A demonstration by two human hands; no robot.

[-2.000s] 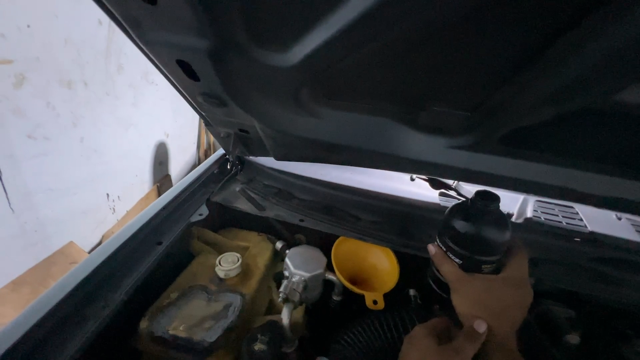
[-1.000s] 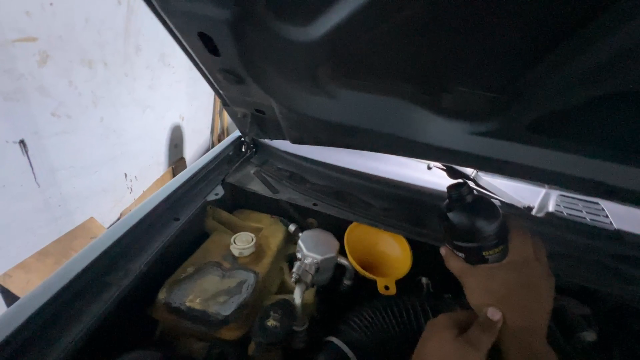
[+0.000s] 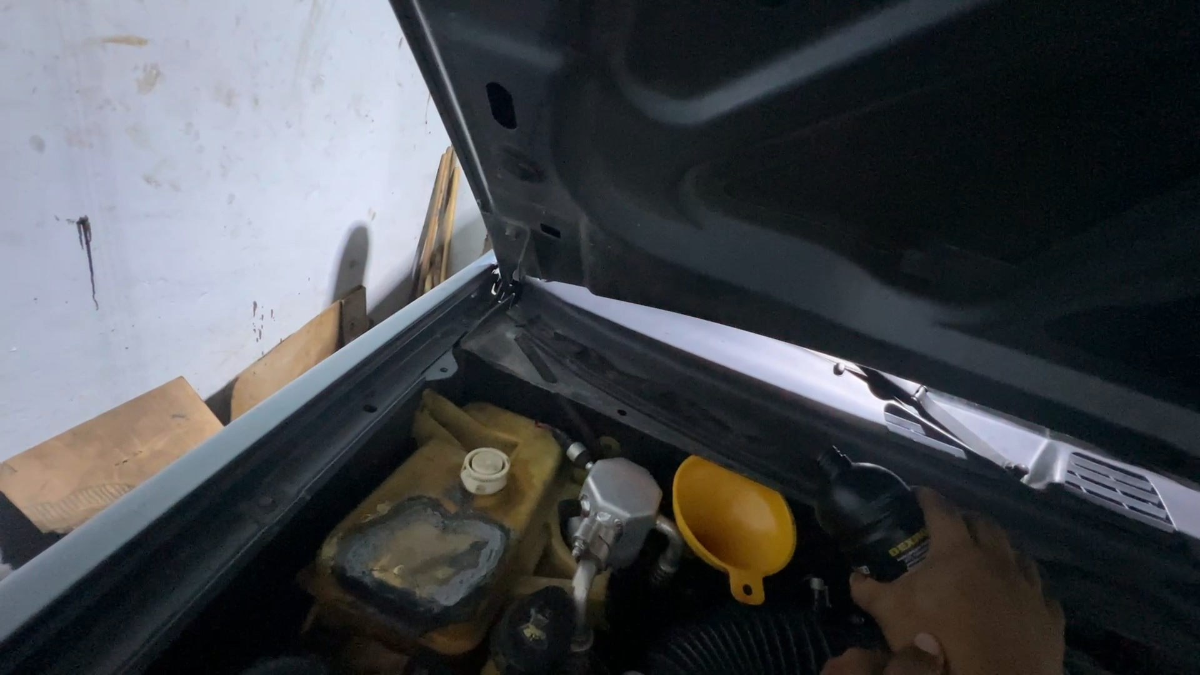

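Observation:
My right hand point(image 3: 970, 586) grips a black plastic bottle point(image 3: 872, 516) at the right of the engine bay. The bottle tilts left, its neck toward a yellow plastic funnel point(image 3: 736, 520). The funnel stands wide end up; its spout is hidden, and no flow from the bottle can be made out. My left hand point(image 3: 881, 661) shows only in part at the bottom edge, against or just below my right hand, with its thumb pointing right; what it holds, if anything, is hidden. A black corrugated hose point(image 3: 750, 647) lies below the funnel.
The raised hood point(image 3: 797, 187) hangs over the engine bay. Left of the funnel are a metal fitting with a pipe point(image 3: 619, 506) and a yellowed plastic reservoir point(image 3: 422, 553) with a pale cap point(image 3: 485, 469). The fender edge point(image 3: 281, 403) runs along the left, beside cardboard point(image 3: 112, 450) and a wall.
The bottle, nearly upright in the earliest frame, now leans left toward the funnel in my right hand. My left hand has sunk mostly out of the frame. The view has shifted.

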